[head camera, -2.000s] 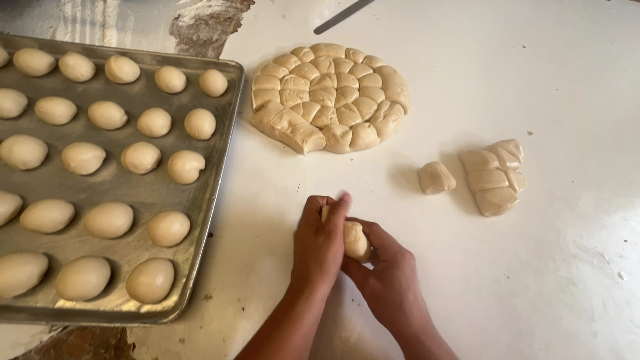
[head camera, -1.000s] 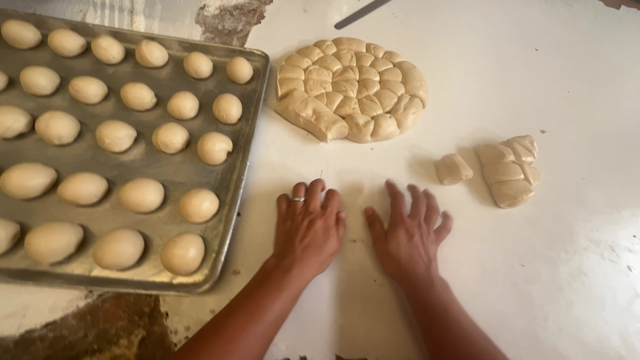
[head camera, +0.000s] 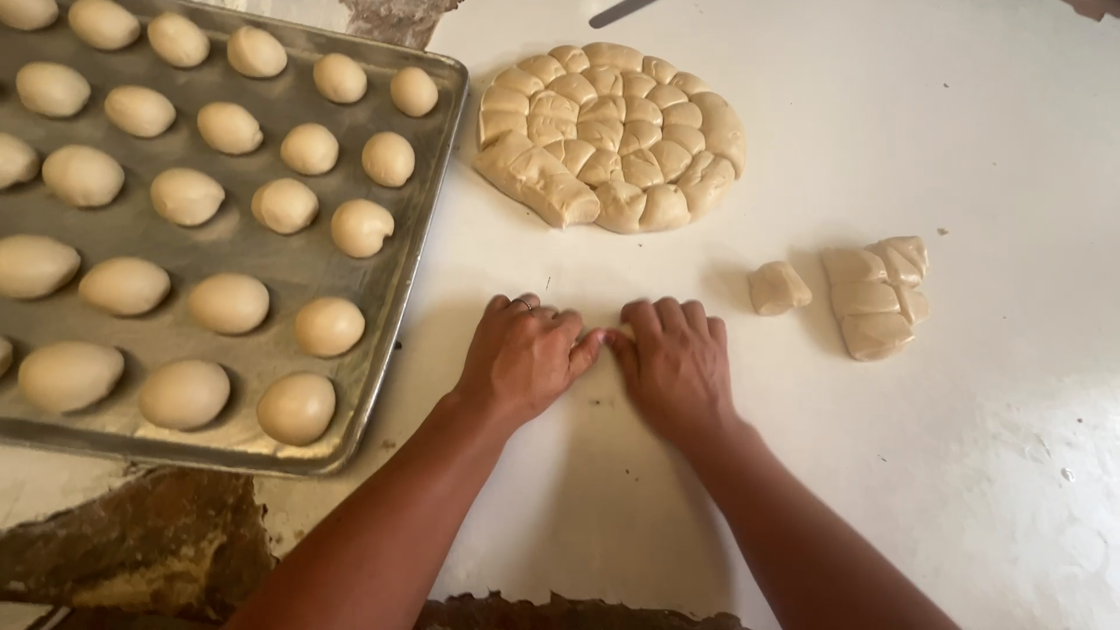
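My left hand (head camera: 525, 354), with a ring on one finger, lies palm down on the white table, fingers curled under. Beside it my right hand (head camera: 678, 367) is also palm down with bent fingers, and the two thumbs meet or nearly meet. Any dough beneath the hands is hidden. Above them lies a round slab of dough (head camera: 612, 131) scored into many pieces. A single dough piece (head camera: 777, 289) sits right of my right hand, next to a small block of joined dough pieces (head camera: 875, 297). Rows of smooth dough balls (head camera: 229, 304) rest on a metal baking tray at the left.
The baking tray's raised rim (head camera: 404, 289) runs close to my left hand and forearm. A dark flat strip (head camera: 619, 12), perhaps a blade, lies at the top edge. The white table surface (head camera: 980, 455) has worn brown patches (head camera: 140, 542) at the lower left.
Two seconds ago my hands were together around a piece of dough. They then spread apart over the table with fingers extended; now the fingers are curled and the thumbs are close together.
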